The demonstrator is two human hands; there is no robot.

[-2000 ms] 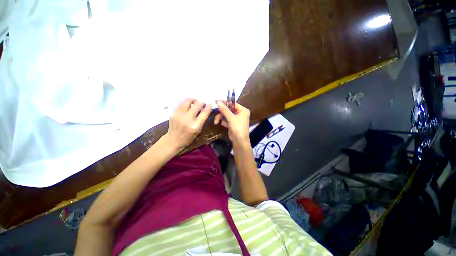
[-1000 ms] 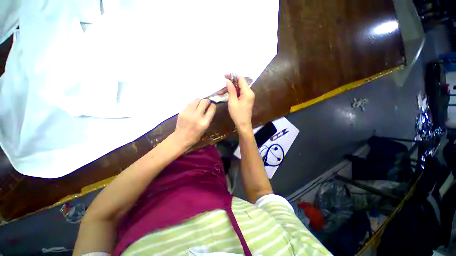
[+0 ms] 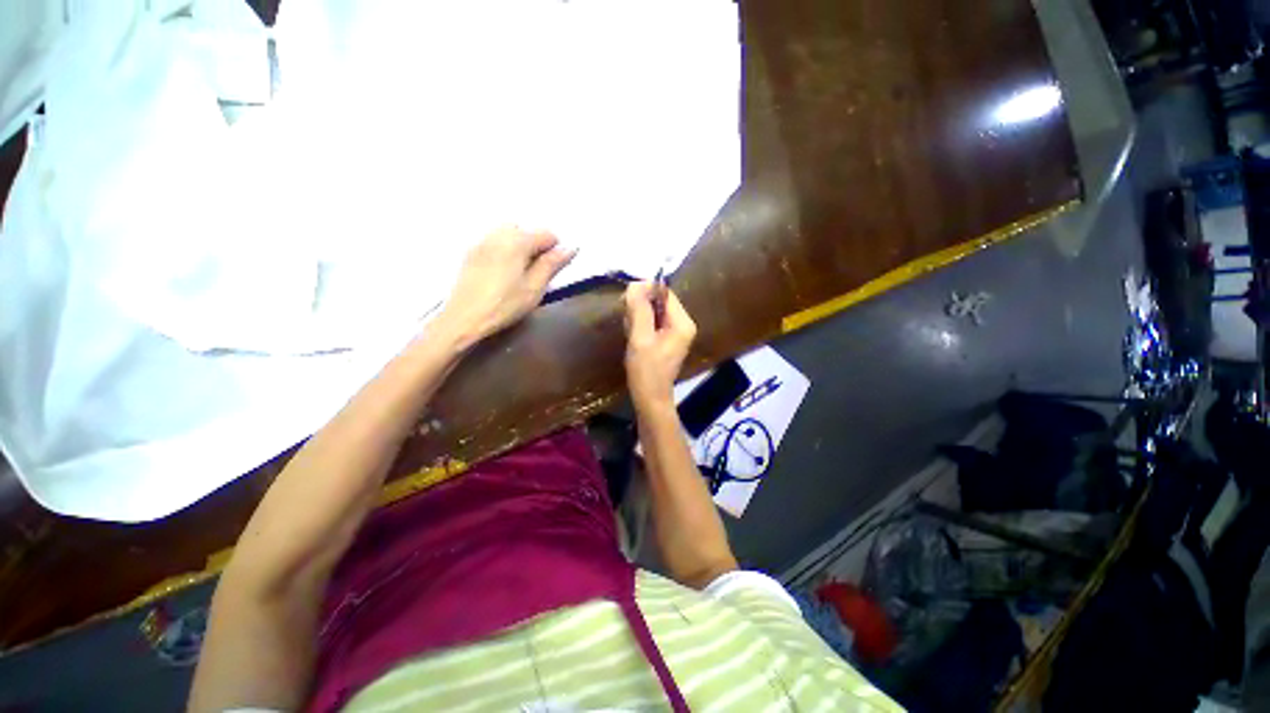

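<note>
The white shirt (image 3: 488, 126) lies spread over the brown table, overexposed, with its near edge in front of me. My left hand (image 3: 508, 286) pinches the cloth near that edge, its fingers bent together. My right hand (image 3: 657, 327) is at the shirt's near right corner, its fingers closed around the small dark thread snips (image 3: 660, 283), mostly hidden in the fingers. A dark strip of the hem edge (image 3: 592, 286) runs between my two hands.
The glossy brown table (image 3: 891, 126) has a yellow edge. Below it, a white sheet (image 3: 780, 376) holds a dark phone-like object (image 3: 715, 396) and a looped cable (image 3: 742, 454). Dark bags and a red item (image 3: 857, 621) lie at lower right.
My left hand has moved up and left along the cloth, away from my right hand. My right hand has moved back down toward the table edge. The hem between them is more stretched out.
</note>
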